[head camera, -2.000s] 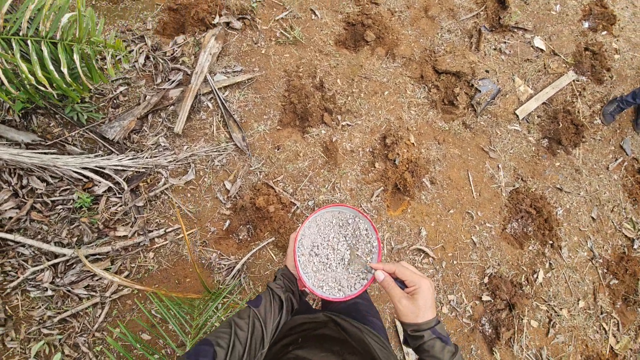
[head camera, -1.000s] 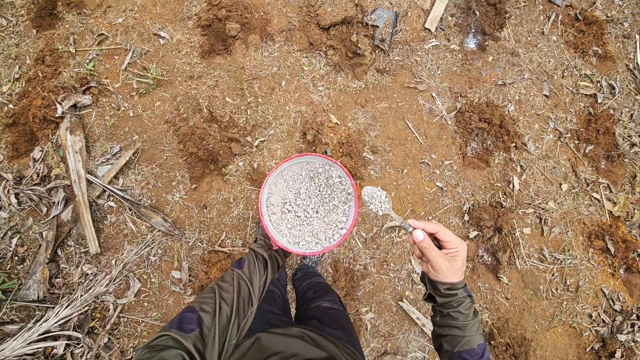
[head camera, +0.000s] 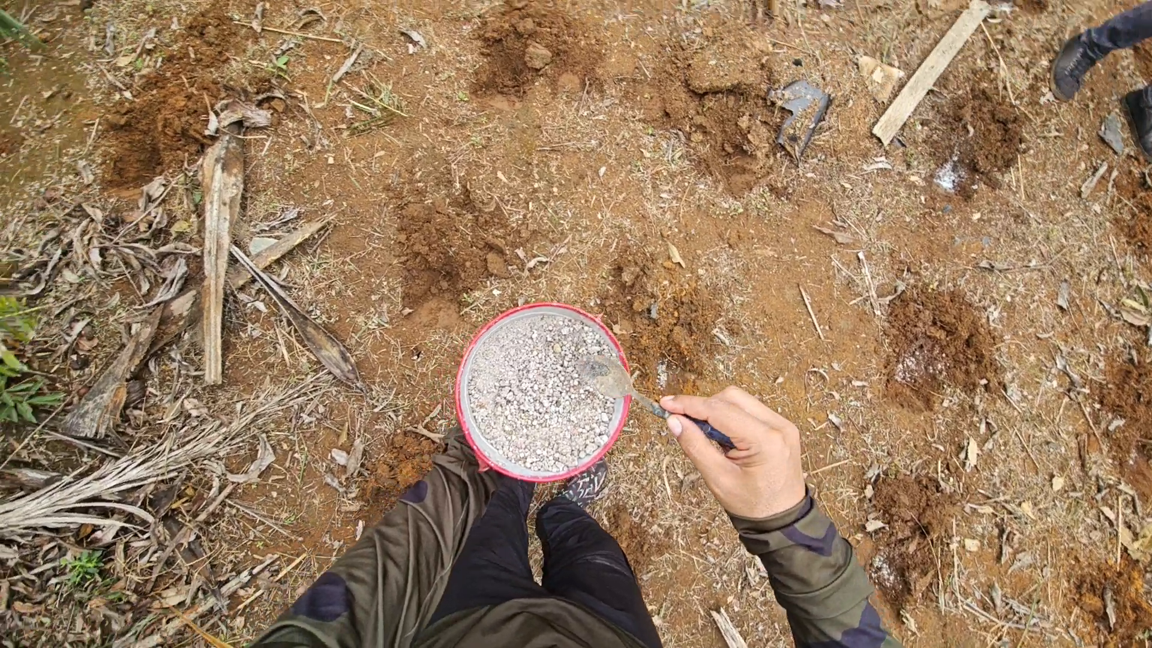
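A round tub with a red rim (head camera: 464, 423) is held in front of my body, filled with grey-white granules (head camera: 540, 391). My right hand (head camera: 751, 450) grips the dark handle of a metal spoon (head camera: 607, 376). The spoon's bowl is over the right part of the granules and looks empty. My left hand is hidden beneath the tub; only its camouflage sleeve shows, reaching to the tub's lower left side. Just beyond the tub's right edge lies a dug patch of loose soil (head camera: 679, 328) with a little white material in it.
Several dug soil patches (head camera: 936, 346) spread over the reddish ground, some with white material. Dry palm debris (head camera: 220, 243) lies at left. A wooden strip (head camera: 931, 72) and a dark plastic scrap (head camera: 801, 117) lie at upper right, near another person's shoes (head camera: 1071, 67).
The spoon, heaped with granules and held out right of the tub a second ago, is back over the tub with an empty-looking bowl. White material now shows in the patch beside the tub.
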